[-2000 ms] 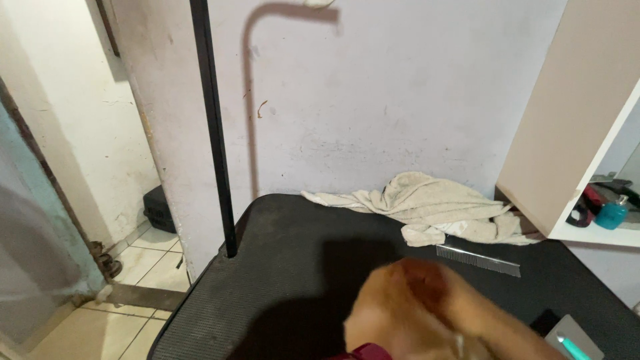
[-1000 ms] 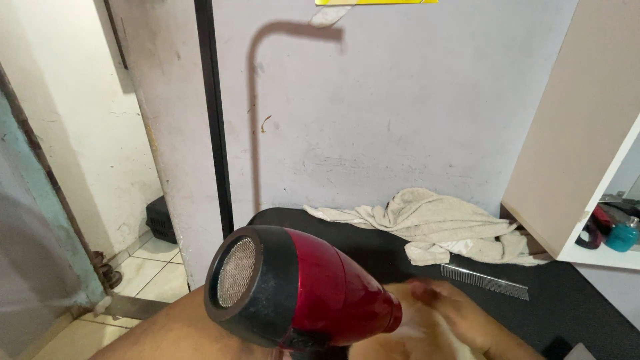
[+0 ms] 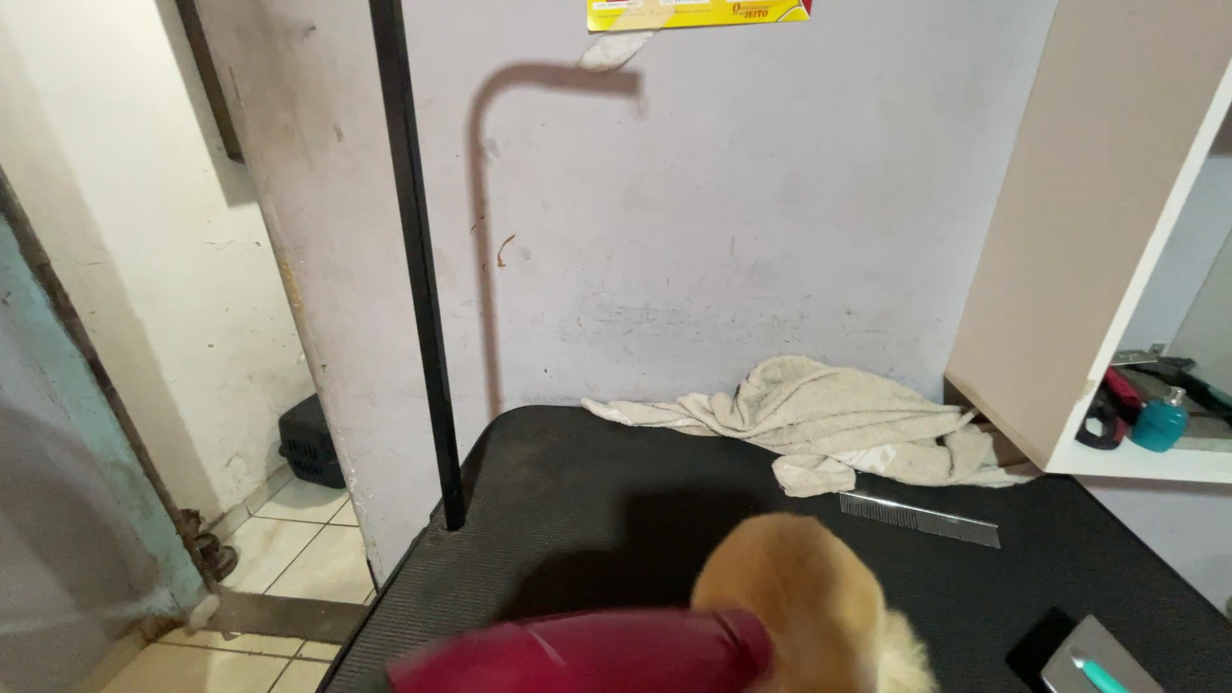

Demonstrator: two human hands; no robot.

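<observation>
A red hair dryer [image 3: 587, 654] lies across the bottom of the view, its nozzle against a tan furry animal [image 3: 789, 577] on the black ribbed grooming table [image 3: 549, 481]. Only part of the animal's coat shows. Neither my left hand nor my right hand is visible, so what holds the dryer is hidden below the edge. A metal comb [image 3: 919, 520] rests beyond the animal, beside a crumpled beige towel [image 3: 866, 423]. At the lower right is a grey tool with a teal part [image 3: 1097, 664], perhaps a brush.
A black upright post [image 3: 419, 269] stands at the table's left edge. To the right, a white shelf unit [image 3: 1059, 250] holds a teal bottle [image 3: 1160, 421] and other items. A dark plastic crate [image 3: 313, 443] sits on the tiled floor beyond the doorway.
The dryer has dropped lower in view, and its black rear end no longer shows. The hand seen on the animal one second ago is out of sight; more of the tan coat shows.
</observation>
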